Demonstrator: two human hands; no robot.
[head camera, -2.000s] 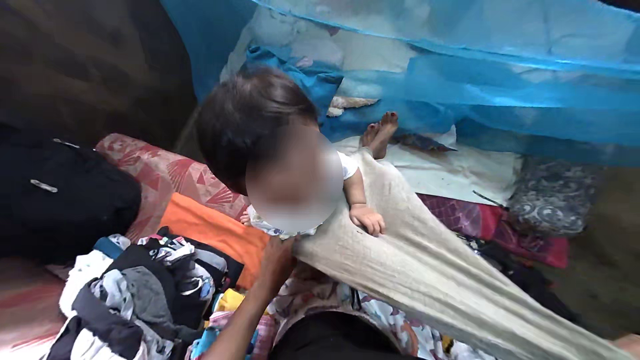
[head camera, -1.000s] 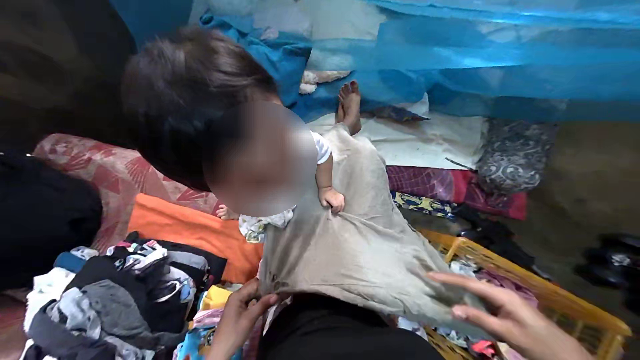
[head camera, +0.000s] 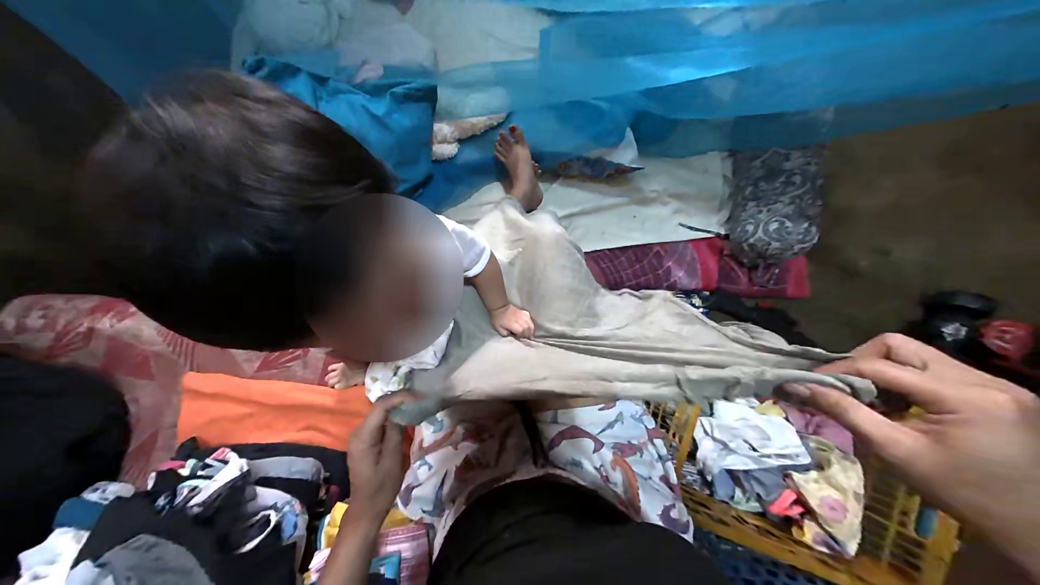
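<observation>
A cream-grey cloth (head camera: 601, 349) is stretched between my hands above my lap, its far part lying toward a bare foot (head camera: 518, 166). My left hand (head camera: 382, 439) grips the cloth's near left corner. At the right, my right hand (head camera: 902, 406) pinches the other corner between thumb and fingers. A small child (head camera: 244, 211) in a white top leans in from the left, one hand (head camera: 513, 321) resting on the cloth. Patterned white fabric (head camera: 601, 447) covers my lap beneath it.
Piled clothes (head camera: 195, 512) lie at the lower left beside a folded orange cloth (head camera: 268, 410). A yellow plastic basket (head camera: 747, 528) of clothes stands at the lower right. Blue netting (head camera: 731, 65) hangs across the back, near a grey patterned pillow (head camera: 776, 203). A black bag (head camera: 57, 422) sits at far left.
The cloth's near edge, slack one second ago, is now raised and drawn taut. My right hand, apart from the cloth's edge then, now holds its corner. The child's head appears closer.
</observation>
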